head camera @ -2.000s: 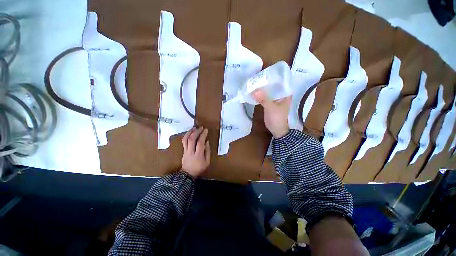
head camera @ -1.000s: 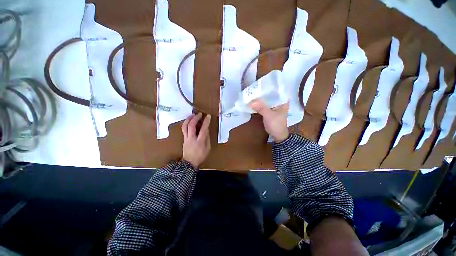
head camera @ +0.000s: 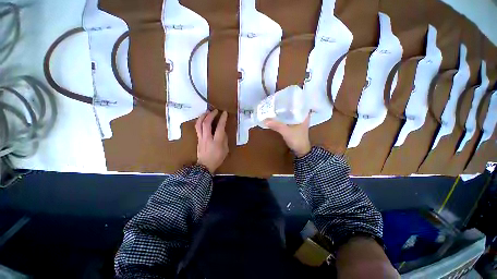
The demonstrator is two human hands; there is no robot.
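My right hand (head camera: 293, 133) grips a translucent white glue bottle (head camera: 284, 107), tilted with its nozzle end pointing left at the lower part of a white shaped piece (head camera: 255, 60). The nozzle tip is too blurred to tell whether it touches. My left hand (head camera: 212, 140) rests with fingers spread on a brown panel (head camera: 147, 133), its fingertips at the lower end of a dark brown handle (head camera: 193, 68), beside another white piece (head camera: 185, 65). It does not clearly hold anything. More white pieces with handles lie in a row to both sides.
Pale coiled straps (head camera: 24, 117) lie on the white table (head camera: 60, 133) at the left. The table's near edge runs just below the panels. Below it at the right are a cardboard piece (head camera: 313, 253), a blue item (head camera: 422, 240) and a grey crate (head camera: 452, 260).
The view has shifted, so the row sits higher in the picture. My right hand has moved the bottle down along the white piece, towards its near end. My left hand stays near the same handle end.
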